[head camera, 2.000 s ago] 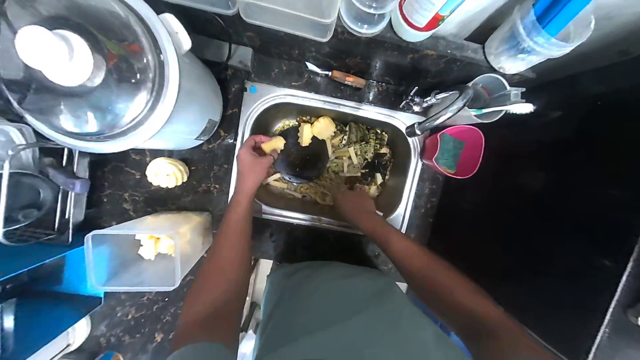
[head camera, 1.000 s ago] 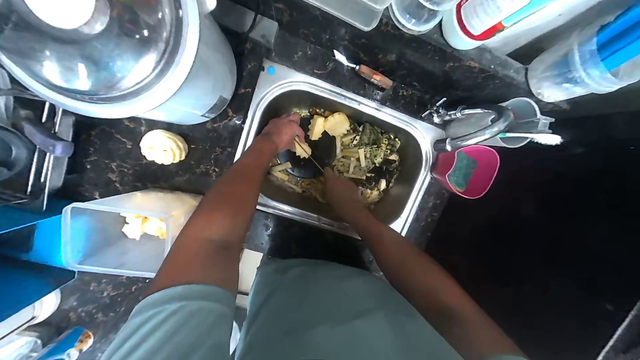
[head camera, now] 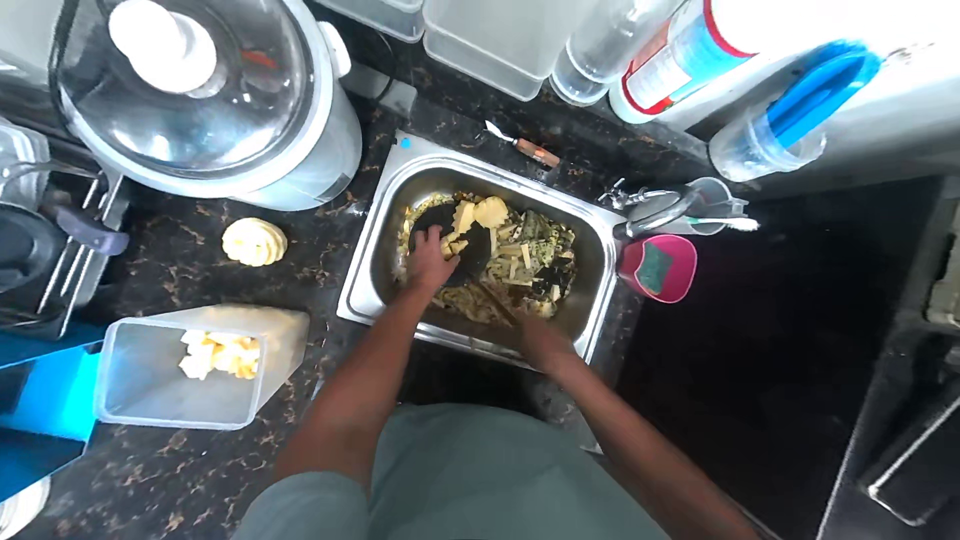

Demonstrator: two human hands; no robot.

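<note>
My left hand [head camera: 431, 259] presses small cut pieces of yellow fruit [head camera: 452, 245] onto a dark round board or plate [head camera: 472, 259] inside the steel sink [head camera: 360, 281]. Two larger yellow chunks [head camera: 491, 212] lie just beyond its fingers. My right hand [head camera: 540, 341], at the sink's near edge, grips a knife [head camera: 495, 300] that points toward the dark board; its blade is hard to make out. Peelings and cut scraps [head camera: 532, 251] cover much of the sink's bottom. On the counter to the left are a peeled, spiral-grooved yellow fruit [head camera: 255, 241] and a clear plastic container [head camera: 180, 420] with yellow chunks [head camera: 220, 354] inside.
A large lidded cooker [head camera: 307, 165] stands at upper left. Behind the sink lies a small wooden-handled tool [head camera: 536, 152]. The faucet [head camera: 660, 217], a pink cup [head camera: 679, 274] with a green sponge [head camera: 655, 268], and a clear jug with a brush [head camera: 724, 223] are at its right.
The left hand held a yellow piece up at the board's edge two seconds ago; now its fingers are down on cut pieces. The right hand stays near the sink's front side.
</note>
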